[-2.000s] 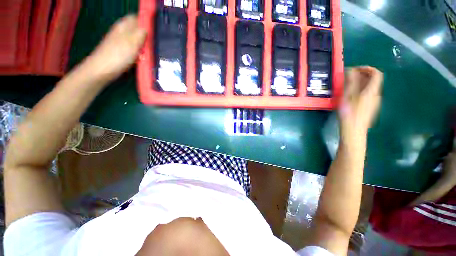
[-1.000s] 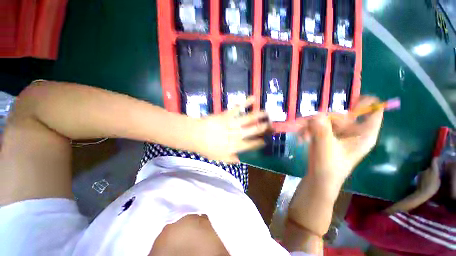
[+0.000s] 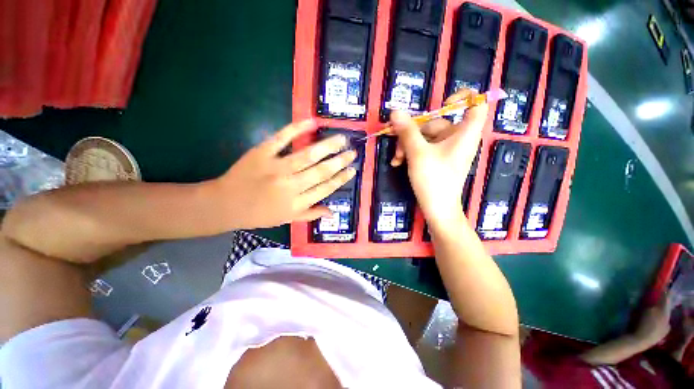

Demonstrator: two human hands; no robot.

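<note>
The red foam tray point(image 3: 426, 249) lies on the bench with two rows of black open-backed phones. My right hand point(image 3: 445, 152) holds the orange pick-up tool point(image 3: 437, 114) like a pen, its pink end up to the right. The tool's thin tip is over the upper end of the near-row leftmost phone point(image 3: 335, 216). My left hand point(image 3: 285, 178) lies over that phone with fingers spread, its fingertips beside the tip. Whether it holds a small piece cannot be told. A dark strip shows at the tray's near edge point(image 3: 430, 273), mostly hidden by my right forearm.
Stacked red trays point(image 3: 68, 53) stand at the upper left of the green bench point(image 3: 213, 83). A round beige object point(image 3: 101, 161) is at the bench's left edge. Another person's arm point(image 3: 635, 334) and a red tray edge are at the lower right. Yellow-and-black frames point(image 3: 657, 38) lie at the far right.
My hands let go of the tray's sides and came over it, the tool now in the right. The tray appears lower and further right in view, covering most of the black strips.
</note>
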